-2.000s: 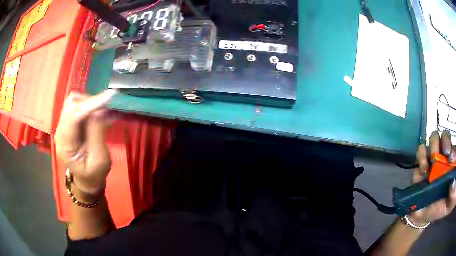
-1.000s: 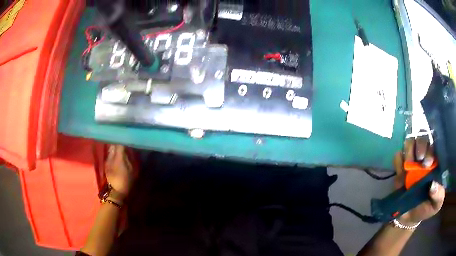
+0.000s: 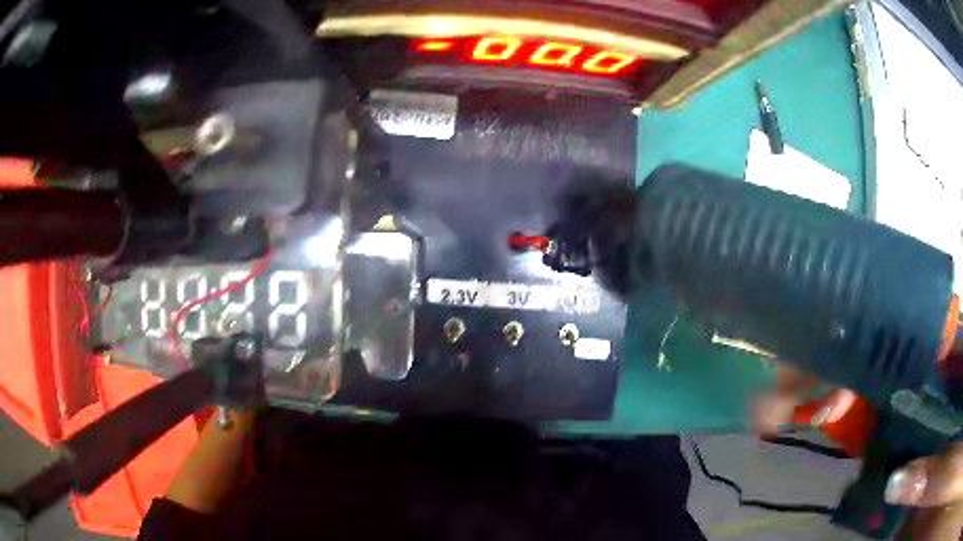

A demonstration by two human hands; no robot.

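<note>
My right hand [image 3: 927, 488] is at the lower right, partly cut off by the frame edge, gripping the dark green glue gun [image 3: 792, 275] with its orange trigger. The gun's front end points left, over the right part of the black test fixture [image 3: 507, 386]. I cannot tell whether it touches. The digit display [image 3: 227, 306] glows white under the clear plate at the fixture's left. A dark clamp rod [image 3: 127, 433] crosses in front of it. My left forearm shows below the fixture; my left hand is hidden behind the fixture and bench edge.
Red trays [image 3: 26, 349] stand at the left. A meter [image 3: 528, 53] with red digits is behind the fixture. A white slip [image 3: 797, 174] and a dark pen-like tool [image 3: 770, 116] lie at the right, beside a large white sheet [image 3: 913, 137]. A black cord hangs below the bench.
The view has moved closer to the fixture, and the red-digit meter has come into view. The glue gun has moved left over the fixture. My left hand has gone out of sight.
</note>
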